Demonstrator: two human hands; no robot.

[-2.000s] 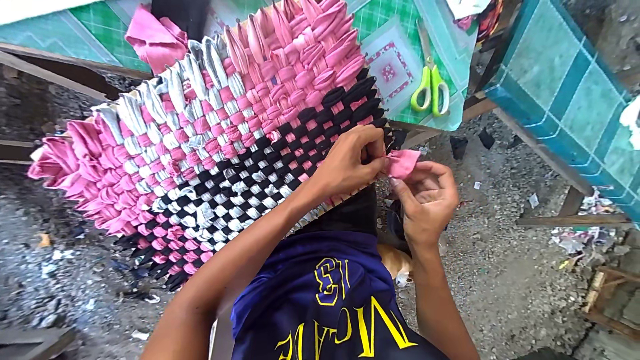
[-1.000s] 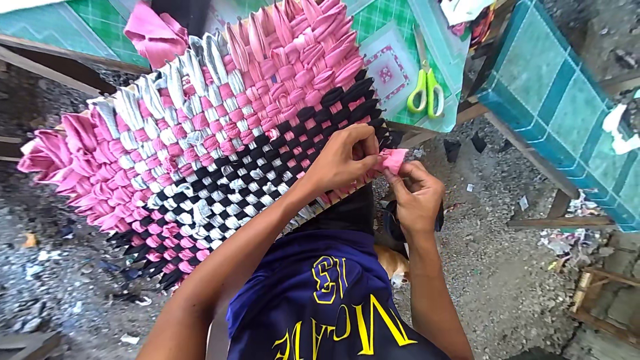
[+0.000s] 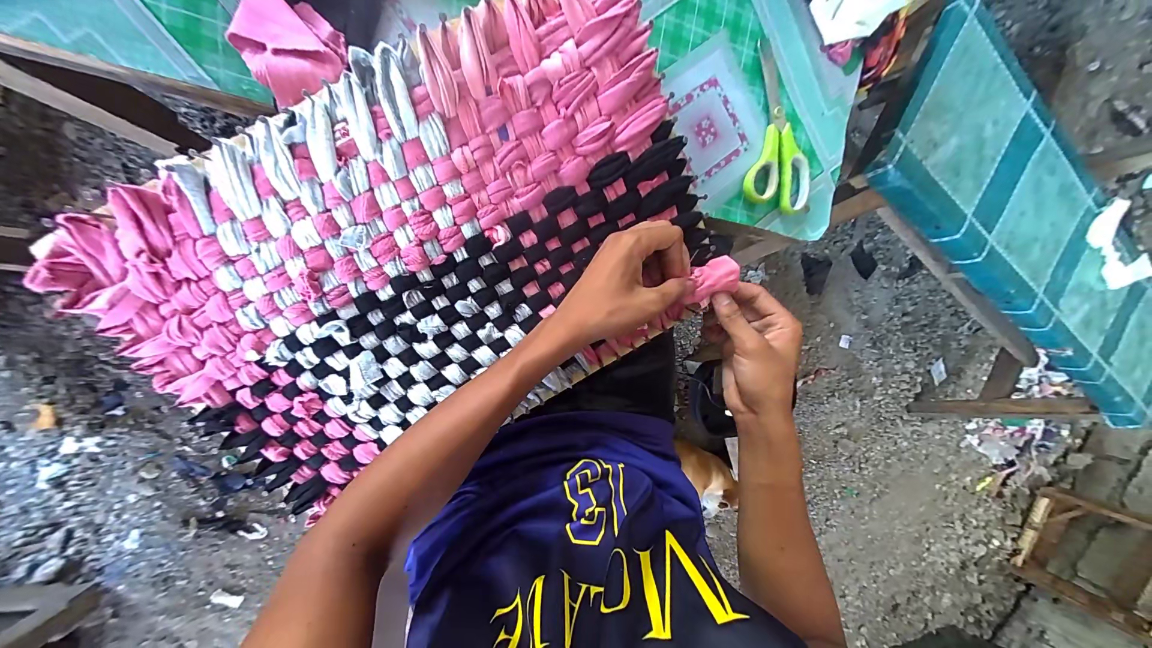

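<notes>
A woven mat of pink, black, white and grey fabric strips (image 3: 432, 225) lies slanted over my lap, stretched on a wooden frame with pegs along its edge. At its right corner, my left hand (image 3: 634, 279) pinches a short pink fabric strip (image 3: 715, 277) between thumb and fingers. My right hand (image 3: 756, 342) grips the free end of that same strip, just right of the frame's edge. The tips of some fingers are hidden behind the cloth.
Green-handled scissors (image 3: 776, 166) lie on a green checked table cover (image 3: 823, 193) beyond the mat. A pink cloth (image 3: 288, 49) rests at the upper left. Another table with a teal checked cover (image 3: 1008, 198) stands at right, near a wooden crate (image 3: 1084, 558). An animal (image 3: 706, 477) is partly visible below.
Both hands stay at the mat's right corner with the pink strip. The strip's end, spread out and upright two seconds ago, is now bunched between the fingers.
</notes>
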